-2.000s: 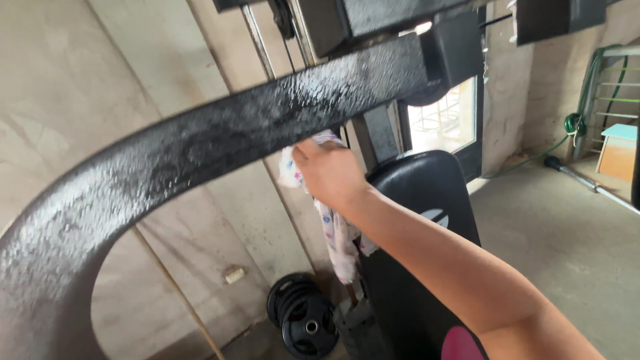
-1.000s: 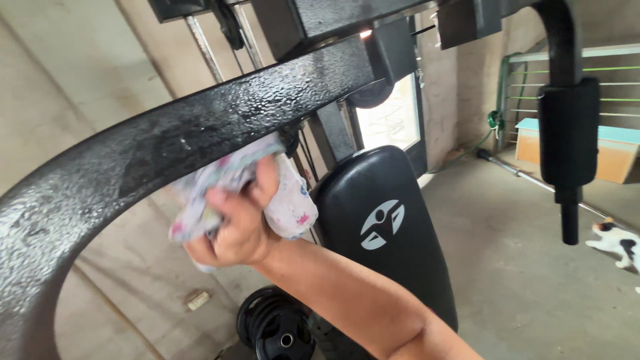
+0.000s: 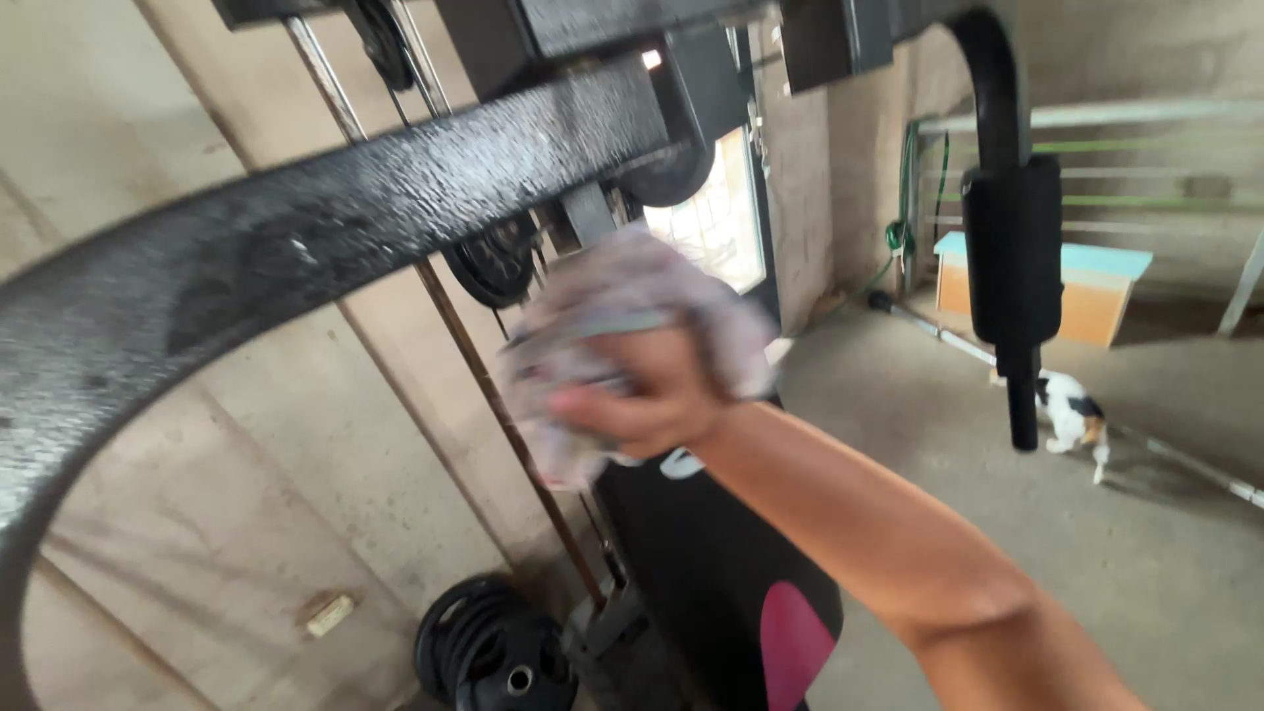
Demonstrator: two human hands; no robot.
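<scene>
My right hand [image 3: 642,390] is closed around a crumpled, patterned cloth [image 3: 647,286], blurred by motion. Hand and cloth are just below the curved black metal arm [image 3: 395,188] of a multi-station gym machine; whether the cloth touches it I cannot tell. The metal arm has a rough, glossy surface with shiny patches. Behind my hand stands the machine's black padded backrest [image 3: 691,553], partly covered by my forearm. My left hand is out of view.
A padded black handle [image 3: 1014,257] hangs at the right. Black weight plates [image 3: 494,642] stand at the bottom by the wall. A pulley [image 3: 494,262] sits behind the metal arm. On the floor, a cat [image 3: 1071,410] is beside a barbell bar [image 3: 953,341], near a blue-topped box [image 3: 1037,296].
My right hand, still holding the cloth, went left along the underside of the metal arm, then back right to in front of the backrest. The cat has turned and moved to beside the hanging handle.
</scene>
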